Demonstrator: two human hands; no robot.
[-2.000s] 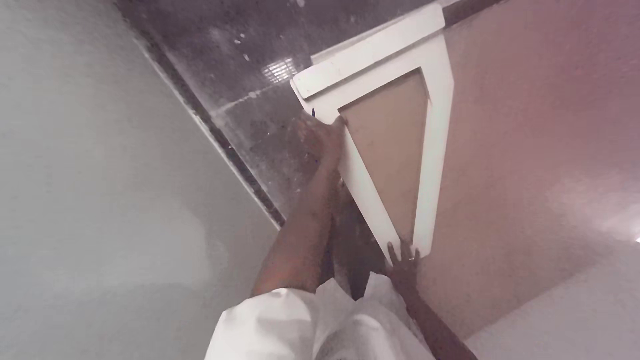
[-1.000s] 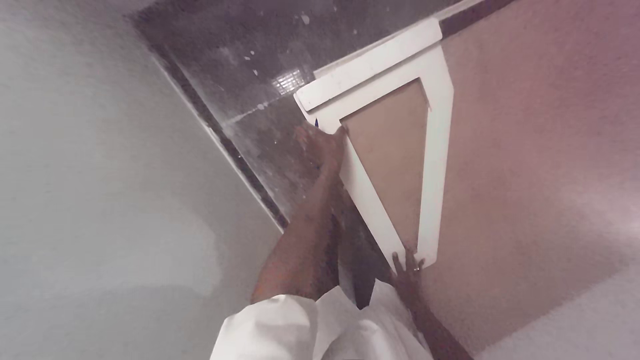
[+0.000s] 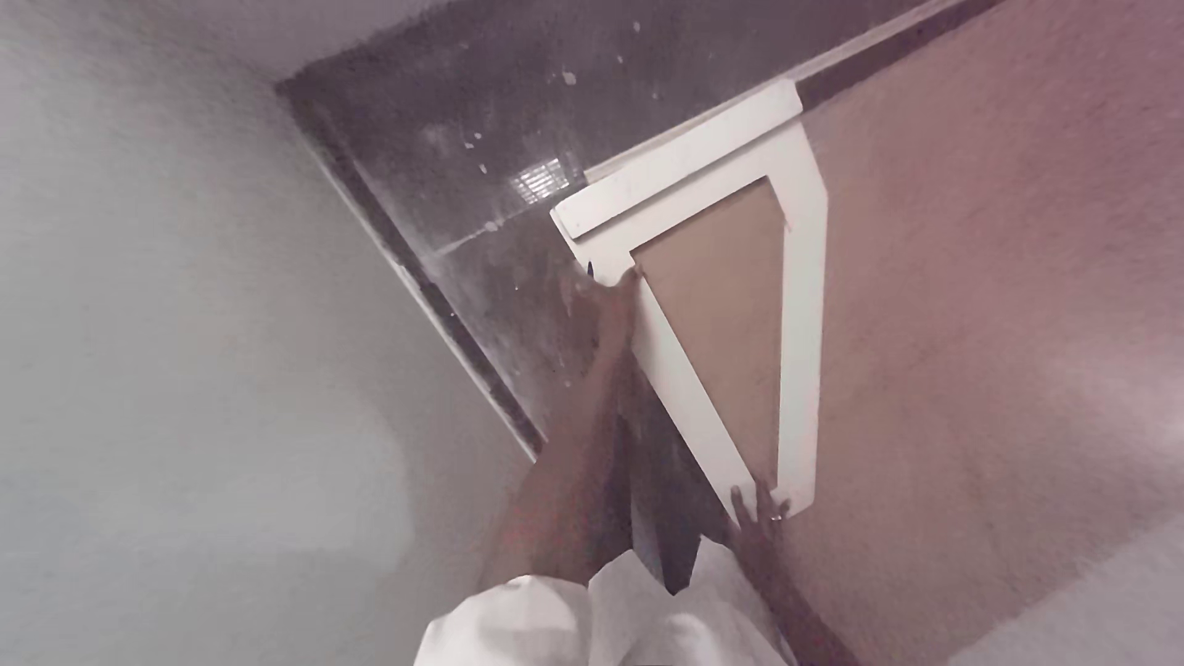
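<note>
A white angular frame (image 3: 803, 324) with a thick bar along its top edge lies against the brown-pink wall, and the wall surface shows through its opening. My left hand (image 3: 606, 301) grips the frame's upper left corner, its thumb over the face near the opening; a small dark pointed thing (image 3: 590, 269), too small to name, shows beside it. My right hand (image 3: 760, 513) is at the narrow lower end, fingers spread over the face, with a ring on one finger. Whether its thumb closes around the edge is hidden.
A dark, speckled floor (image 3: 481, 120) with a bright slatted patch (image 3: 541, 180) lies beyond the frame. A grey wall (image 3: 185, 324) fills the left, with a dark skirting strip (image 3: 444, 314) along its foot. The brown-pink wall (image 3: 971, 277) stands at the right.
</note>
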